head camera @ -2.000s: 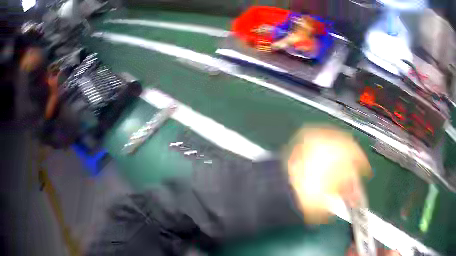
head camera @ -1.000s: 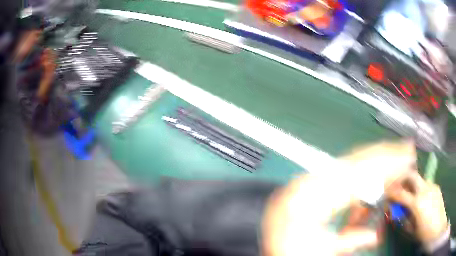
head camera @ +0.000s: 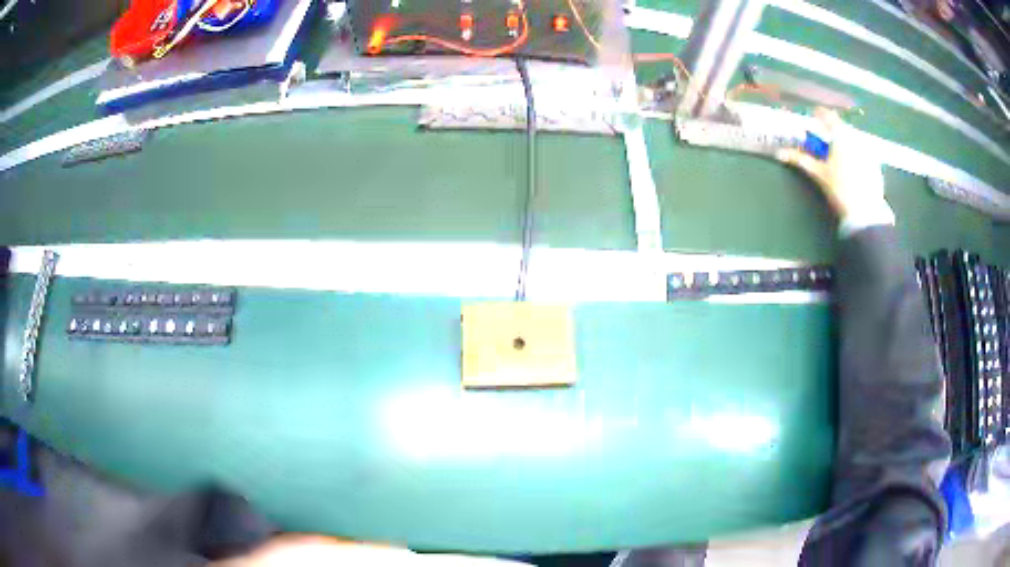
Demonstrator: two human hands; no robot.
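My right hand (head camera: 847, 177) reaches to the far rail at the right and holds a small bright blue probe (head camera: 817, 144). Its fingers are at the right end of a grey dotted strip (head camera: 737, 136); whether they grip the strip I cannot tell. My left hand (head camera: 316, 550) is blurred and cut off at the bottom edge, so its fingers are hidden. The orange-brown contact block (head camera: 498, 360), with one centre hole, lies uncovered on the green bench. A black cable (head camera: 529, 177) runs from it to the dark tester (head camera: 432, 28).
Two black strips (head camera: 152, 326) lie at left, beside a slanting pale strip (head camera: 38, 321). Another black strip (head camera: 742, 280) lies at the white rail (head camera: 332, 266). Black strips (head camera: 980, 343) are bundled at right. A metal post (head camera: 718, 61) stands behind; a red bin (head camera: 141, 28) is at back left.
The view has swung right and levelled. My hands, together one second ago, are now apart: the right is far out at the rail, the left low at the bottom edge. The block now shows.
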